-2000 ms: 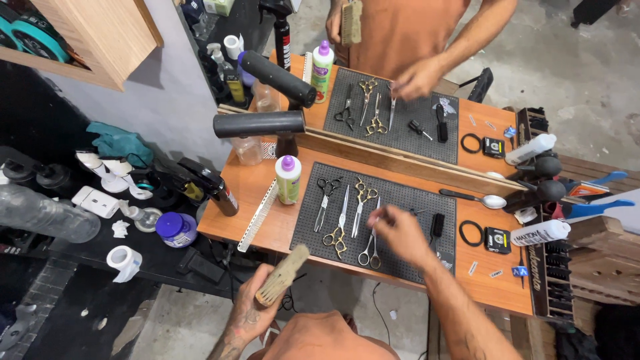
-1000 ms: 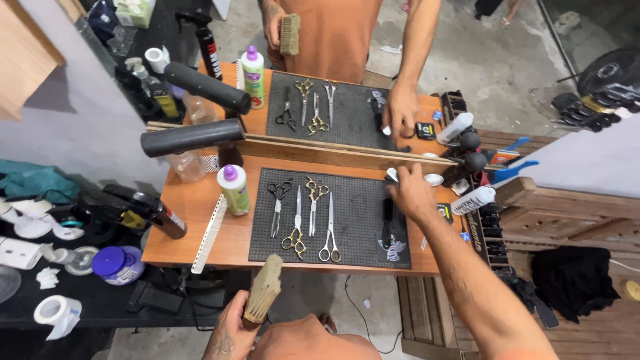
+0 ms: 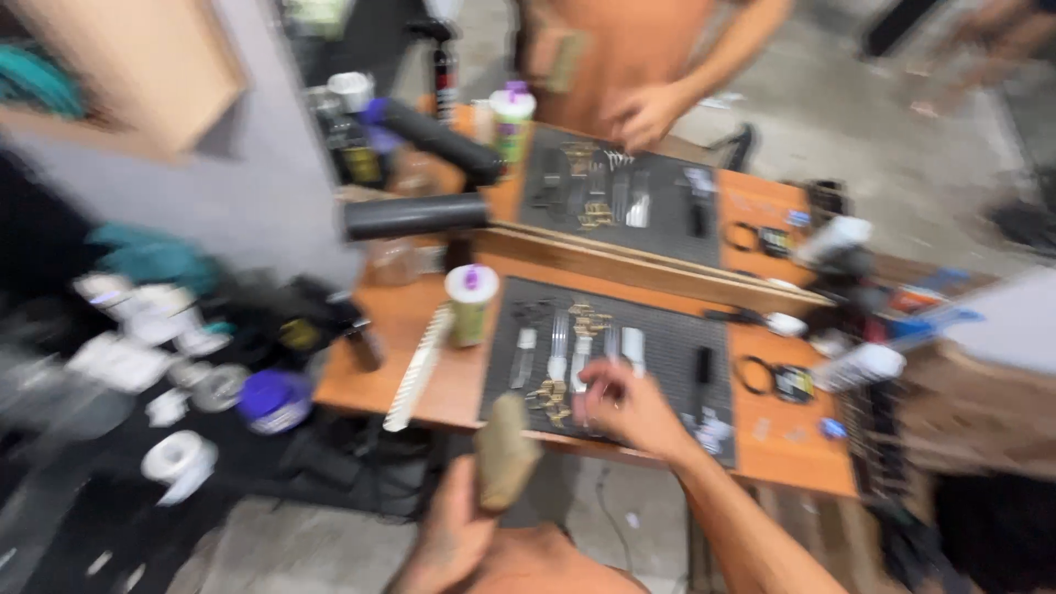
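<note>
A wooden-backed brush (image 3: 505, 454) is in my left hand (image 3: 458, 520), in front of the table's near edge. My right hand (image 3: 631, 408) is over the lower part of the black mat (image 3: 668, 330), at the row of scissors; blur hides whether its fingers grip anything. Gold-handled scissors (image 3: 554, 400) lie just left of it, and another pair with gold handles (image 3: 587, 318) points the other way. Black-handled scissors (image 3: 524, 351) lie at the mat's left. To the right is a black-handled brush or tool (image 3: 703, 371). The mirror repeats the mat and both hands.
Left of the mat are a pale comb (image 3: 419, 367) and a bottle with a purple cap (image 3: 470, 305). A black ring (image 3: 752, 375) and a white spray can (image 3: 862, 367) stand or lie right. A purple jar (image 3: 274, 400) and paper roll (image 3: 177, 458) occupy the black side table.
My right hand has moved left from the mat's upper right corner to the scissors. My left hand keeps hold of the brush. The view has shifted and blurred.
</note>
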